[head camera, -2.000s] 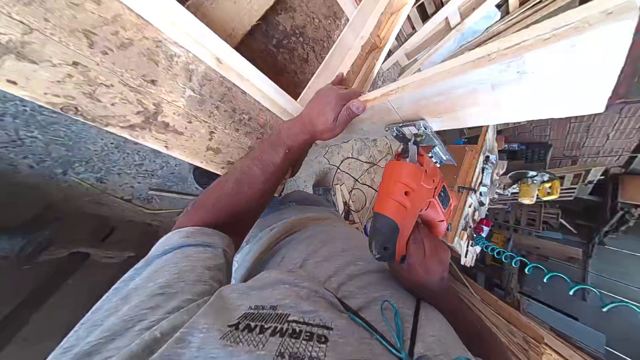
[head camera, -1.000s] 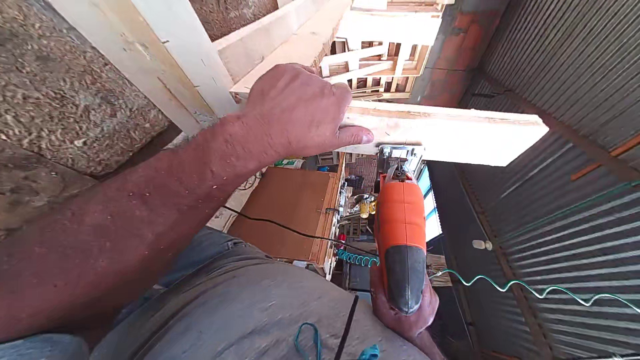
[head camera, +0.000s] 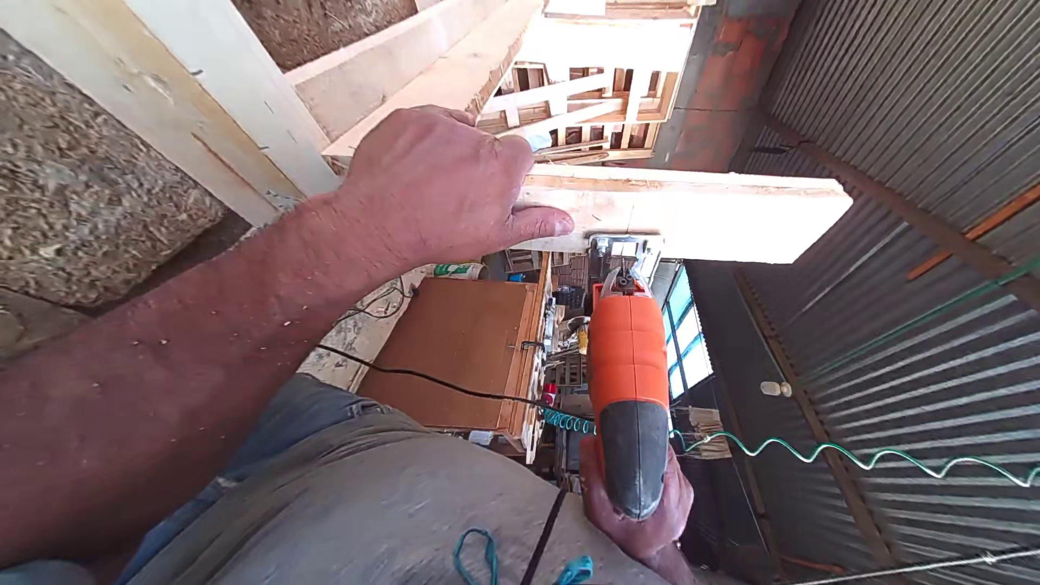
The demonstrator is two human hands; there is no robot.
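Note:
My left hand [head camera: 447, 183] lies over a pale wooden board [head camera: 715, 213], its thumb pressed along the near face and the other fingers hidden behind the far side. An orange and black jigsaw [head camera: 628, 366] is gripped by my right hand [head camera: 638, 508], seen below the tool's dark rear end. The metal shoe of the jigsaw meets the board's lower edge, just right of my left thumb, near a thin line across the board. Whether the blade is in the wood cannot be told.
Timber frame members [head camera: 203, 89] stand at upper left beside a rough fibrous panel [head camera: 89, 187]. Stacked pallets [head camera: 585, 97] are beyond the board. A brown panel-topped bench [head camera: 455, 353] sits below it, with a black cord [head camera: 431, 379] passing over. A coiled green hose [head camera: 821, 449] stretches right, past corrugated sheeting [head camera: 934, 341].
The view has swung strongly since two seconds ago. Both hands keep their hold, on the board and on the jigsaw, whose shoe stays at the board's edge.

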